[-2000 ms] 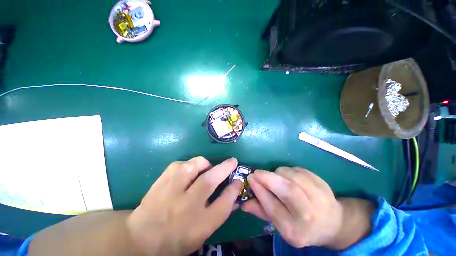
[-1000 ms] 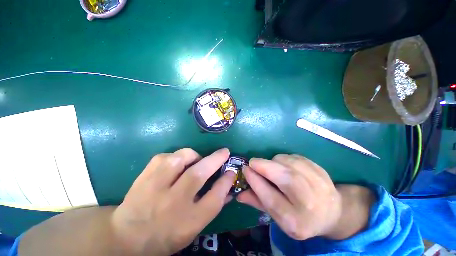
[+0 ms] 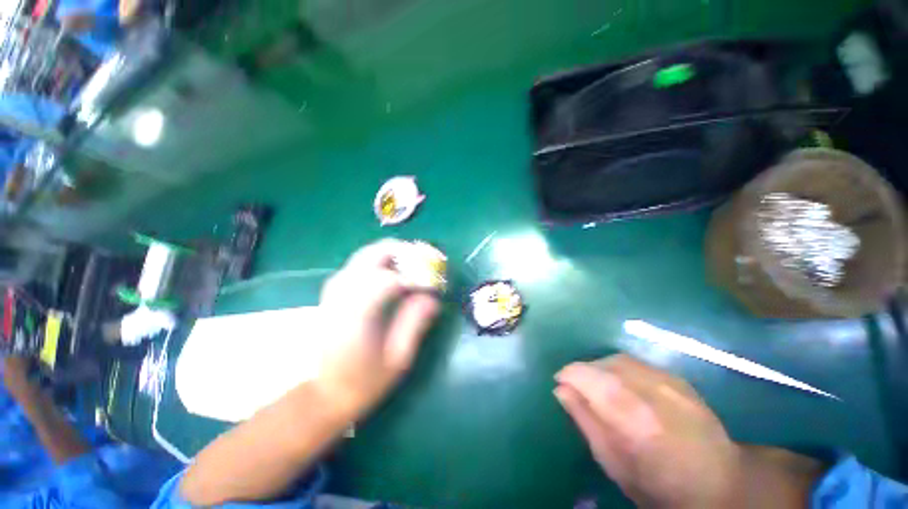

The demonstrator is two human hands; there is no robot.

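Note:
My left hand [image 3: 373, 313] is raised over the bench, left of centre, blurred. It holds a small round watch case assembly [image 3: 430, 266] at its fingertips; the fingers hide part of it, and yellow parts show. A second watch case assembly [image 3: 495, 306], dark-rimmed with white and yellow parts, lies on the green bench to its right. A third [image 3: 398, 200], pale-rimmed, lies farther back. My right hand [image 3: 637, 423] is at the lower right, its fingers together, and nothing shows in it. White tweezers [image 3: 727, 360] lie to its upper right.
A black open box [image 3: 647, 149] with a green sticker stands at the back right. A brown round tub [image 3: 732, 249] holds silvery parts [image 3: 806, 239]. A white paper sheet [image 3: 249, 363] and a solder reel [image 3: 154, 270] are at left. Another person's arm [image 3: 45, 413] shows at far left.
My left hand has moved away from my right, forward and left, with the case assembly. My right hand has let go of it. The view has swung, showing more of the left side.

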